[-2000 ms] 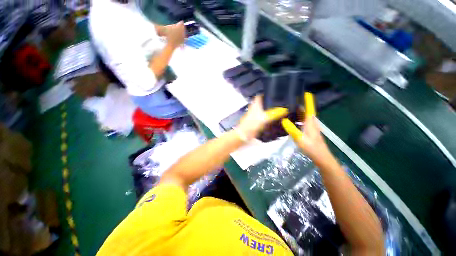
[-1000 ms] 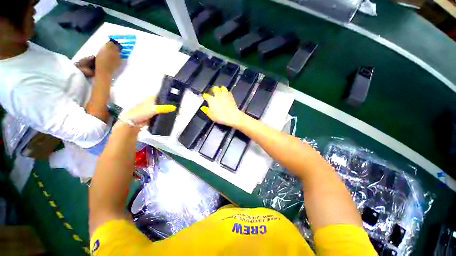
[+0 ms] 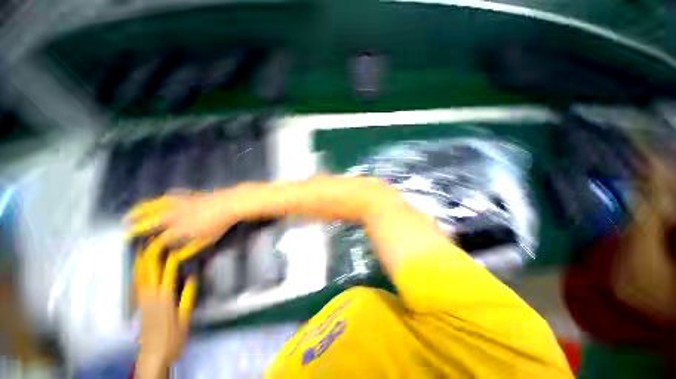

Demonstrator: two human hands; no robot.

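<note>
The whole view is motion-blurred. Dark device housings stand in an upper row [image 3: 185, 159] and a lower row [image 3: 241, 263] in a pale tray [image 3: 305, 259] at left. My left hand [image 3: 159, 289], in yellow finger cots, reaches up at the left end of the lower row. My right hand [image 3: 185, 218], also in finger cots, reaches across from the right over the same spot, its fingers close above the left ones. Dark housing surface shows between and under the fingers; blur hides whether either hand grips it.
A parts tray in crinkled clear film [image 3: 459, 185] lies right of the housings. More dark units sit on the green conveyor behind, one alone [image 3: 366, 74]. A white edge strip [image 3: 445, 116] runs behind the bench. A person in maroon [image 3: 604, 285] is at far right.
The view has swung right, shifting the housings leftwards. My left hand, earlier holding a housing up left of the tray, and my right hand now meet at the lower row's left end.
</note>
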